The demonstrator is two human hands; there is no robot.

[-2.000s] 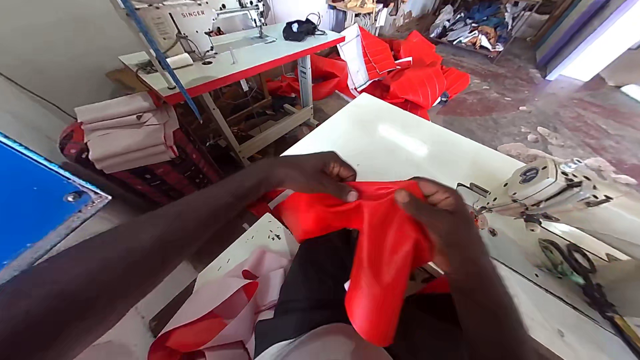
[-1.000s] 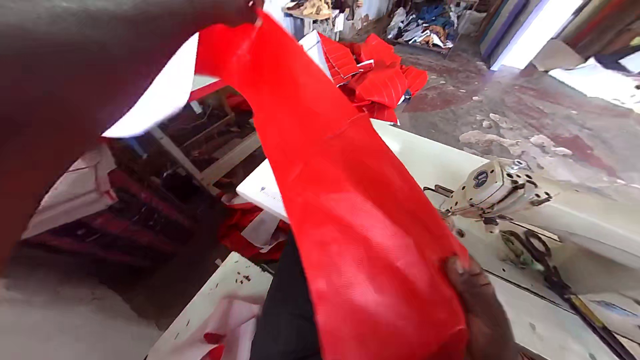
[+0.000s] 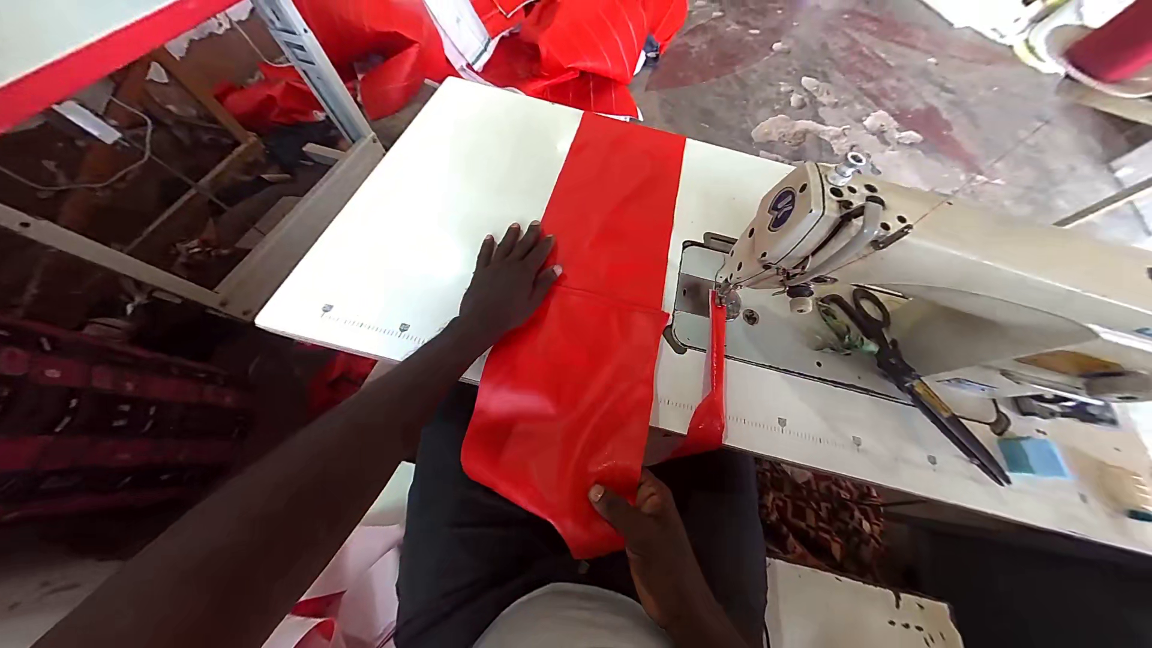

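A long red vinyl-like panel [image 3: 576,378] with a seam across it lies over the white sewing table [image 3: 423,198], its near end hanging over my lap. My left hand [image 3: 508,281] rests palm down with its fingertips at the panel's left edge, near the seam. The lower right corner is pinched between thumb and fingers of my right hand [image 3: 639,513]. To the right stands an industrial sewing machine [image 3: 801,225]. A narrow red strip [image 3: 717,369] runs from beneath its needle area over the table's front edge.
Black-handled scissors [image 3: 900,369] and a blue block [image 3: 1033,457] lie right of the machine's head. Red material [image 3: 585,54] is heaped beyond the table. Another table with a red edge [image 3: 117,49] stands at upper left; a pale stool-like surface [image 3: 855,607] is at lower right.
The red panel, bunched between both hands and then stretched up in the air, now lies flat over the table. My left hand has come down onto it. The view has shifted downward.
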